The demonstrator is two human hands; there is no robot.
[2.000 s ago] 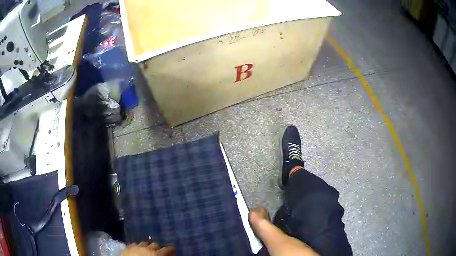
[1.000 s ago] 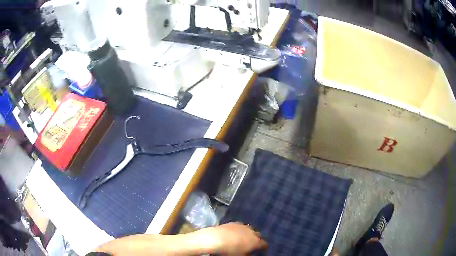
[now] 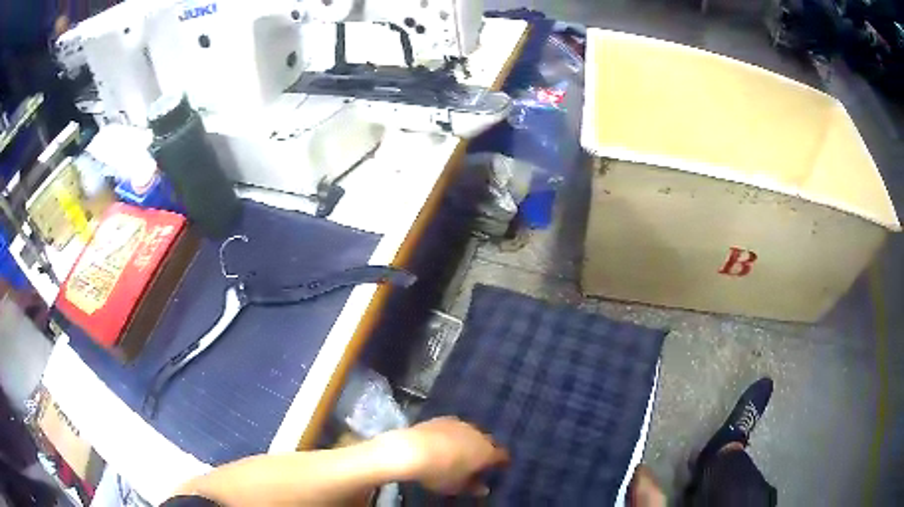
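Observation:
The dark plaid pad (image 3: 555, 386) lies flat beside the sewing table, with a white edge on its right. My left hand (image 3: 461, 454) is at the pad's lower left, its fingertips over the cloth; whether they grip it is unclear. My right hand (image 3: 646, 490) is at the pad's white right edge, mostly cut off by the picture's bottom. A black coat hanger (image 3: 243, 297) with a silver hook lies on the dark table cloth (image 3: 268, 366), one arm end over the table's wooden edge. No hand touches it.
On the table are a red-lidded tin box (image 3: 119, 272), a dark flask (image 3: 193, 168) and a white sewing machine (image 3: 238, 59). A cream bin (image 3: 684, 238) marked B stands beyond the pad. A clear bag (image 3: 372, 406) and tray (image 3: 434, 352) are below the table edge.
The view has turned left, bringing the tin, flask and whole hanger into sight. My left forearm now shows. My right hand, seen larger at first, is now mostly out of the picture.

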